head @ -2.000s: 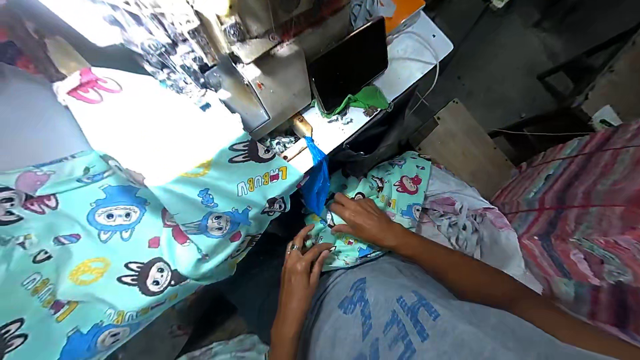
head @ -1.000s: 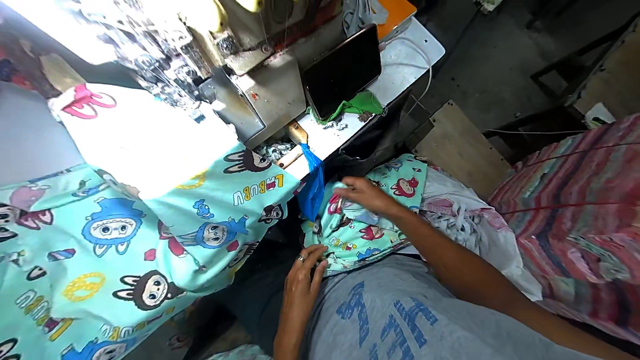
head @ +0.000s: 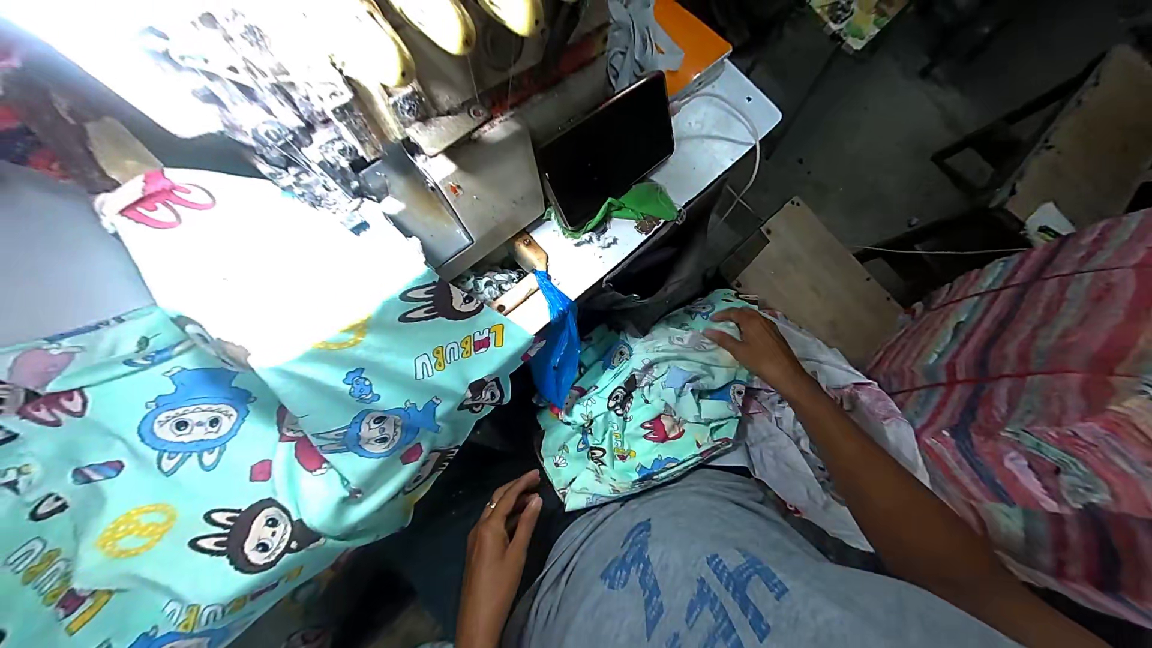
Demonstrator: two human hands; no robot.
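A mint-green printed fabric piece (head: 648, 405) lies bunched on my lap. My right hand (head: 751, 346) rests at its upper right edge, fingers spread, and whether it pinches the cloth is not clear. My left hand (head: 506, 531), with a ring on one finger, is just left of the fabric's lower corner, apart from it and holding nothing. A larger sheet of the same mint print (head: 342, 432) hangs over the machine table at left, its upper part overexposed under the lamp. The sewing machine (head: 486, 189) stands above it. A blue plastic strip (head: 556, 346) hangs from a wooden handle (head: 529, 252).
On the white table edge (head: 711, 148) a dark-screened phone (head: 612, 148) leans above a green cloth (head: 643, 202). Whitish fabric (head: 801, 450) lies under my right arm. Striped red fabric (head: 1035, 387) is piled at right, near a wooden board (head: 814, 279).
My right hand has moved from the middle of the lap fabric to its upper right edge. My left hand, earlier at the fabric's near left edge, is now apart from it.
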